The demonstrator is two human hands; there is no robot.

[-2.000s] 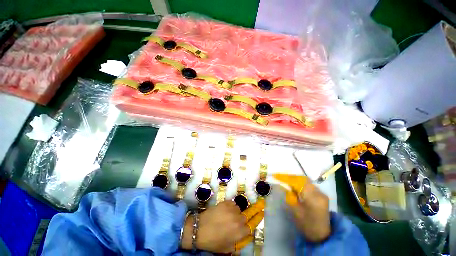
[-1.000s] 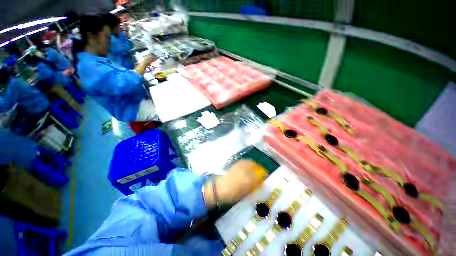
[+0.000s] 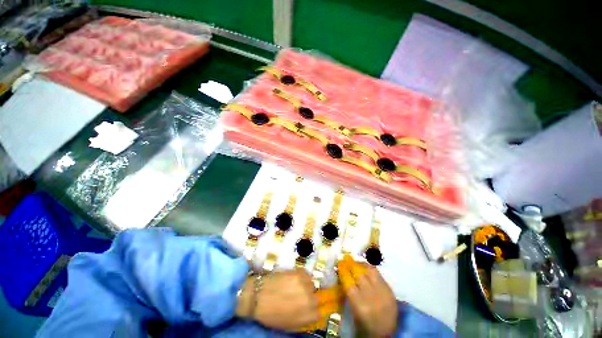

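Note:
My left hand (image 3: 287,300) and my right hand (image 3: 369,298), both with orange-yellow finger cots, meet at the near part of the white mat (image 3: 412,280). Their fingers close over one gold wristwatch (image 3: 350,228); its band shows above the fingers and its dial is hidden. Other gold wristwatches with round dark dials (image 3: 304,247) lie in a row on the mat, left of and above my hands. One more (image 3: 373,255) lies just above my right hand.
A pink tray (image 3: 356,99) under clear film holds several watches behind the mat. Another pink tray (image 3: 125,56), crinkled film (image 3: 148,181) and a blue crate (image 3: 46,247) are at left. A dish (image 3: 476,280) with orange cots and a white cylindrical appliance (image 3: 551,171) are at right.
The view has turned back from the left side to the bench. My left hand has come back from the mat's left edge to the watches, and my right hand is in view again.

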